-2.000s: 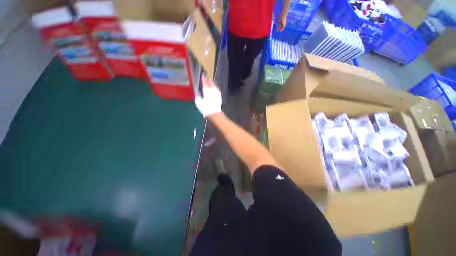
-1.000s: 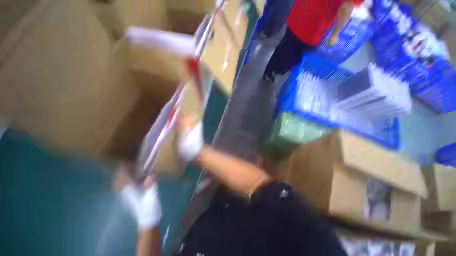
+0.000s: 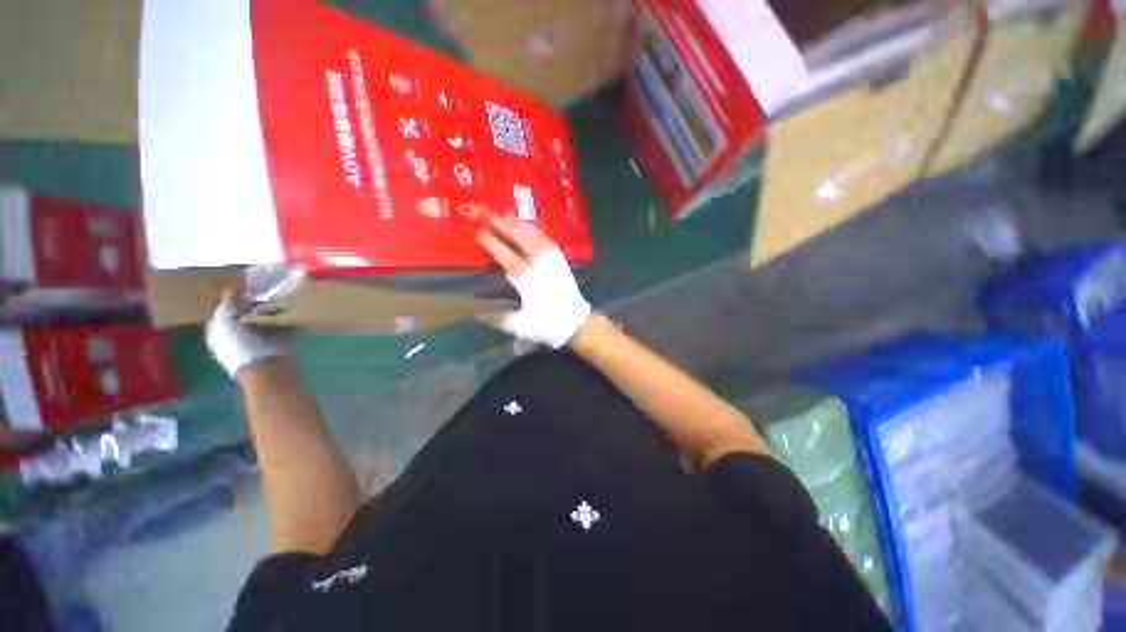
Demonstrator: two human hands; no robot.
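Note:
An open retail box (image 3: 408, 161), red with white lettering, icons and a QR code, lies tilted in front of me over the green bench, its white flap to the left. My left hand (image 3: 247, 331), in a white glove with bare fingertips, is at the box's near left corner, by a clear shiny piece (image 3: 272, 286). My right hand (image 3: 543, 290), gloved the same way, holds the box's near right part, with fingers on the red face and the thumb at the brown side. The inside of the box is hidden.
More red boxes stand at the left (image 3: 93, 370) and an open red box (image 3: 692, 105) at the upper right. Clear-wrapped pieces (image 3: 111, 447) lie at the bench's left edge. Blue crates (image 3: 889, 432) with pale panels and a green bag (image 3: 821, 469) are at the lower right.
The view has swung round. The box, blurred between my hands a second ago, now shows its red icon face. My right hand has fingers on that face.

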